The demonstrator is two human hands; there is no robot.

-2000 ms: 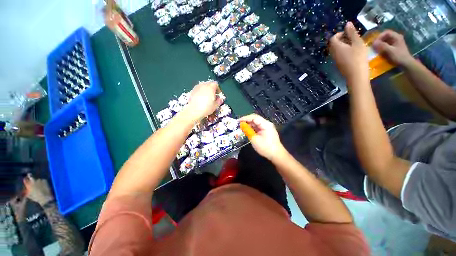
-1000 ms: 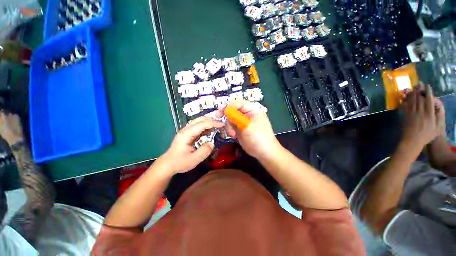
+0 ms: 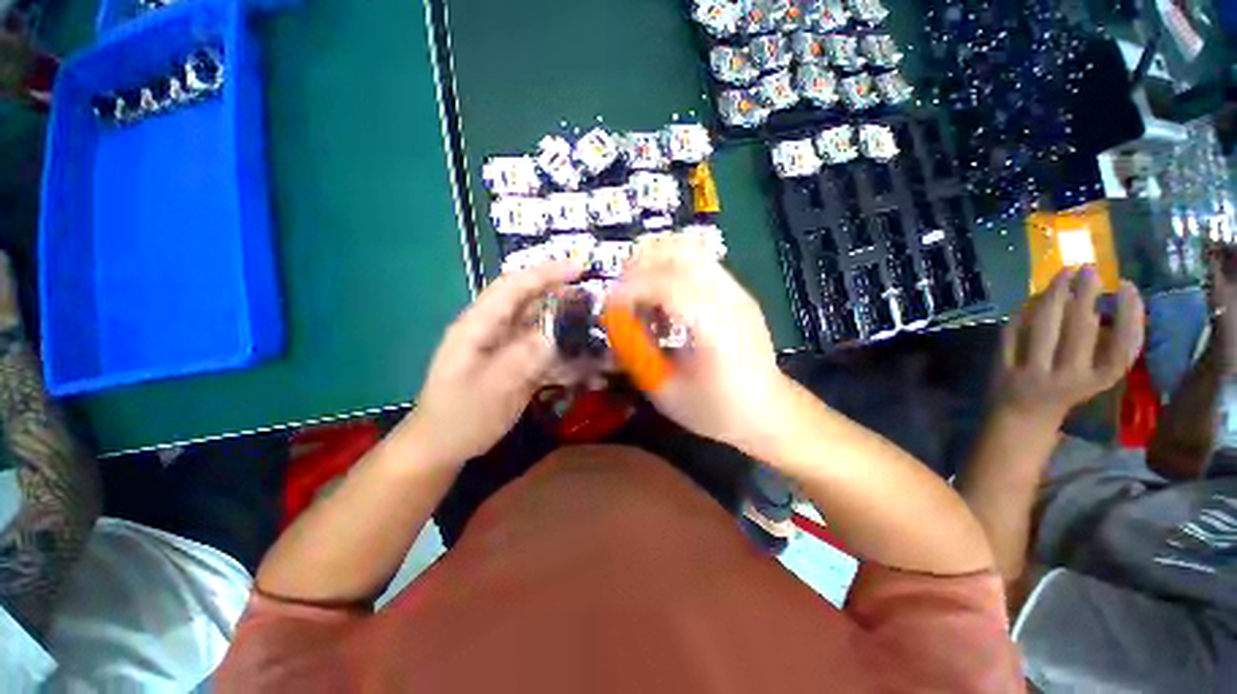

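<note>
My left hand (image 3: 482, 359) and my right hand (image 3: 712, 339) are close together over the near edge of the tray of modules, both somewhat blurred. My left hand grips a small dark and silver module (image 3: 577, 325) by its side. My right hand holds the orange-handled tool (image 3: 634, 349); its tip is hidden by the fingers. Rows of whitish modules (image 3: 570, 210) stand just beyond my hands, and their tray is mostly hidden under them. An orange piece (image 3: 704, 189) lies at the right end of the second row.
A blue bin (image 3: 163, 258) stands at left with a short row of units. A partly filled black tray (image 3: 879, 251) is at right, below more modules (image 3: 814, 54). Loose black parts (image 3: 1024, 102) lie upper right. A neighbour's hand (image 3: 1072, 346) touches an orange fixture (image 3: 1074, 247).
The view has shifted slightly, so the bench items appear moved. My hands stay together; a dark module now shows between them. The neighbour's hand has spread over the near side of the orange fixture.
</note>
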